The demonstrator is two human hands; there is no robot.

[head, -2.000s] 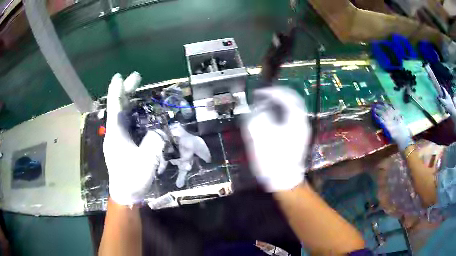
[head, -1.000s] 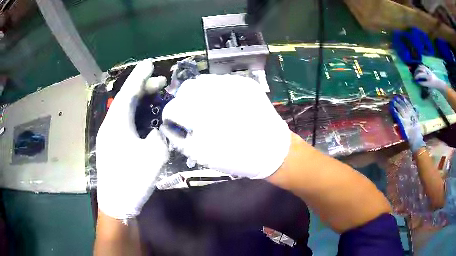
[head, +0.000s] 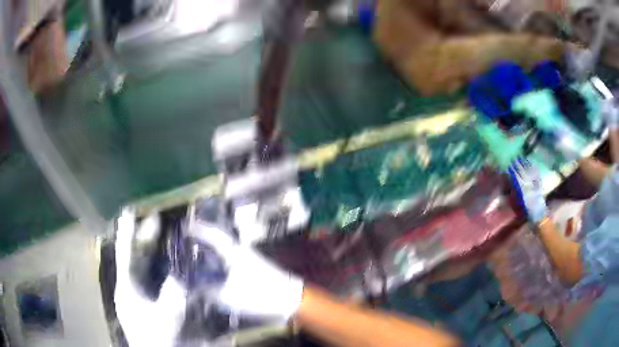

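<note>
The view is badly blurred. My left hand [head: 146, 298], in a white glove, is at the lower left with its thumb side towards the right. It holds a dark assembly [head: 155, 266], mostly hidden by the fingers and palm. My right hand [head: 254, 281], also white-gloved, is just to the right, its fingers pointing up and left. Whether it holds anything cannot be told. A long dark screwdriver [head: 275, 74] hangs upright above the screw feeder [head: 261, 183], clear of both hands. The feeder is grey-white and stands behind my right hand.
A cream board [head: 78, 271] with a dark square patch lies at the left. The green-and-red surface [head: 421, 183] runs off to the right. A co-worker's gloved hand [head: 531, 186] is at its far end, near blue parts [head: 502, 88]. A brown cardboard box [head: 434, 57] is at the back.
The view has swung and tilted. My right hand, earlier close over the dark assembly, is now lower and a little apart from my left hand. The screwdriver now shows hanging above the feeder.
</note>
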